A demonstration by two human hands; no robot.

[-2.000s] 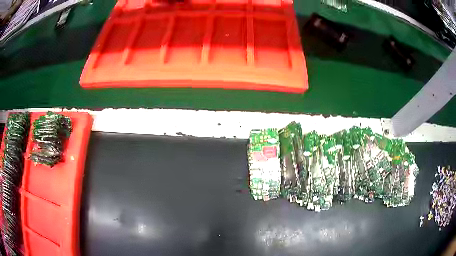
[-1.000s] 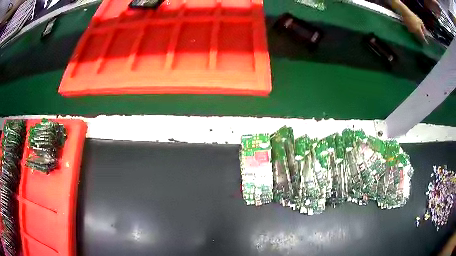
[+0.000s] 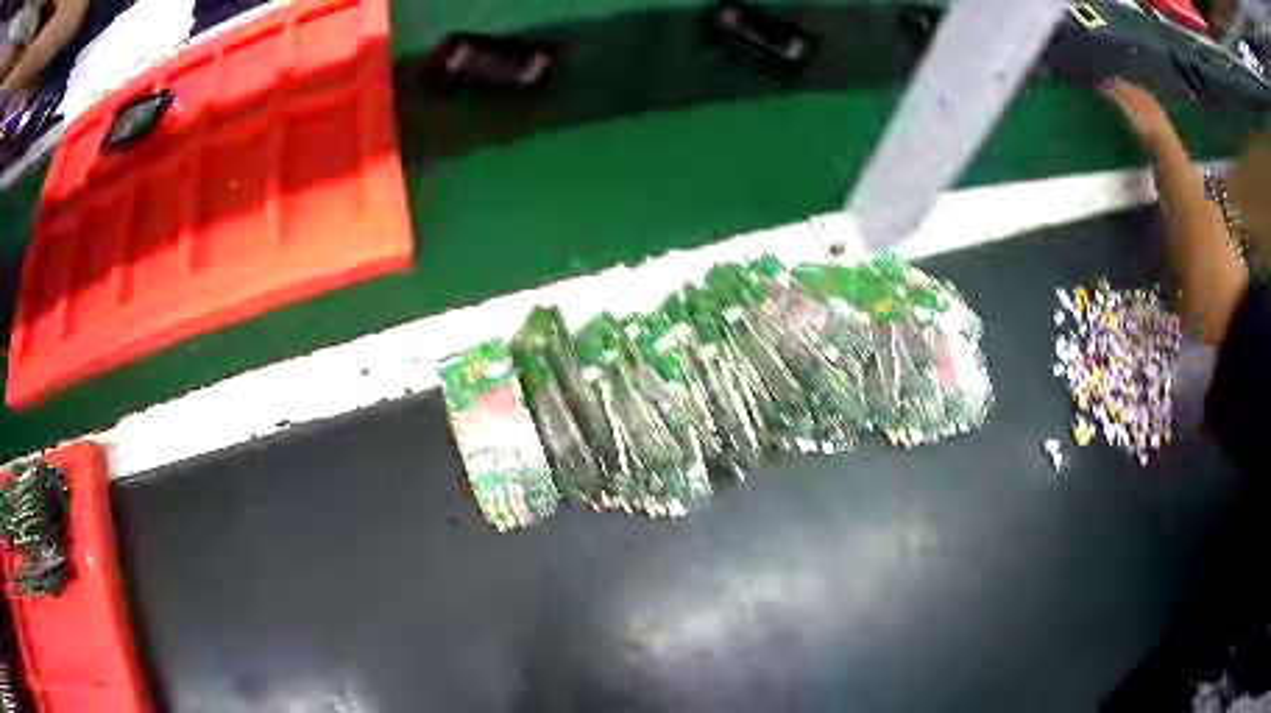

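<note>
Neither of my hands is in view. A fanned pile of green and silver circuit boards lies on the black bench, in the middle of the view. One board with a pinkish patch lies flat at the pile's left end. A red tray at the lower left is cut off by the picture's edge. It holds a small bunch of boards and part of a dark column of boards at the far edge.
Beyond the white edge strip, the green belt carries a large red tray with one dark phone, and loose dark housings. A grey post stands behind the pile. Another person's arm reaches past small scattered parts.
The view has turned right and tilted, so the pile and trays sit further left. The neighbour's arm and dark sleeve now show at the right. The board pile looks unchanged.
</note>
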